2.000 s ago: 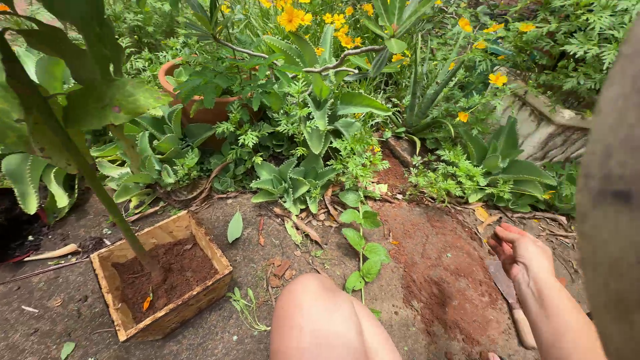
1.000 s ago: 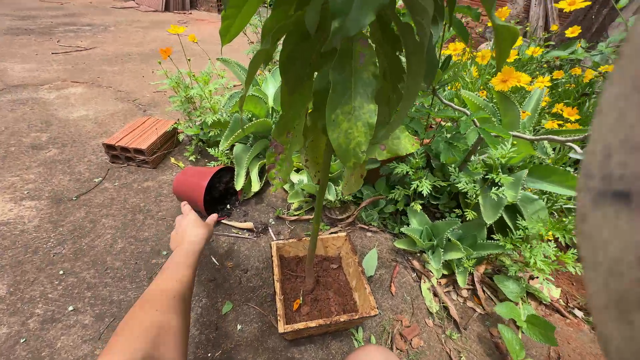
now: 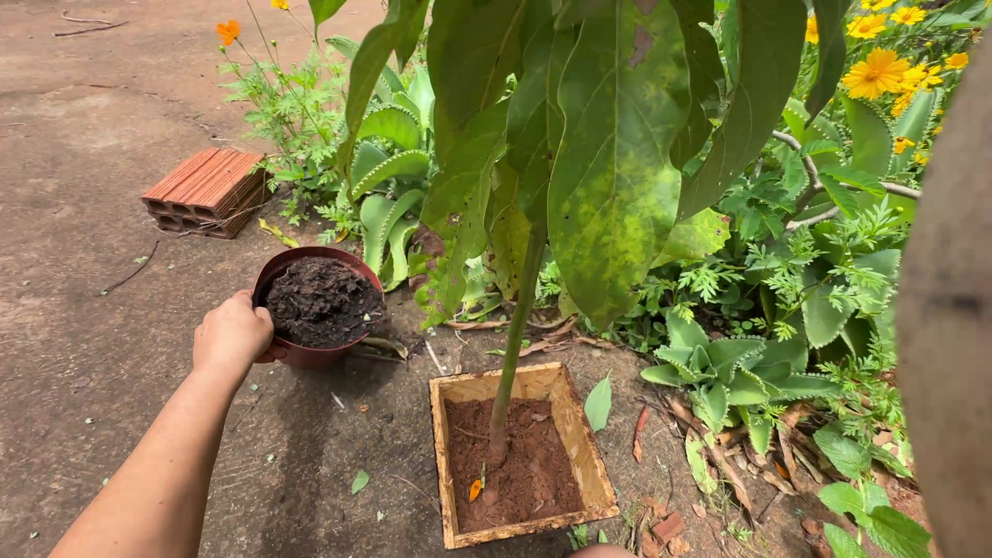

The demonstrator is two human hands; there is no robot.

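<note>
My left hand (image 3: 234, 329) grips the rim of a reddish-brown plastic pot (image 3: 310, 356), which holds dark, crumbly soil (image 3: 322, 302). The pot is held up a little with its mouth tipped toward me. To its right stands a square wooden planter box (image 3: 445, 465), part filled with reddish soil (image 3: 535, 480). A green stem (image 3: 515, 333) rises from that soil, and large spotted leaves (image 3: 612, 170) hang above the box. An orange petal (image 3: 475, 490) lies on the red soil by the stem's base. My right hand is out of the frame.
Hollow clay bricks (image 3: 205, 190) lie on the paved ground at the upper left. Toothed-leaf succulents (image 3: 728, 372) and yellow flowers (image 3: 876, 74) grow behind and to the right of the box. A blurred, upright brownish surface (image 3: 945, 310) blocks the right edge. Dry leaves and twigs litter the soil.
The pot lay tipped on its side one second ago; my left hand now has it raised, mouth upward. My right hand, seen two seconds ago, has left the view, which has swung left.
</note>
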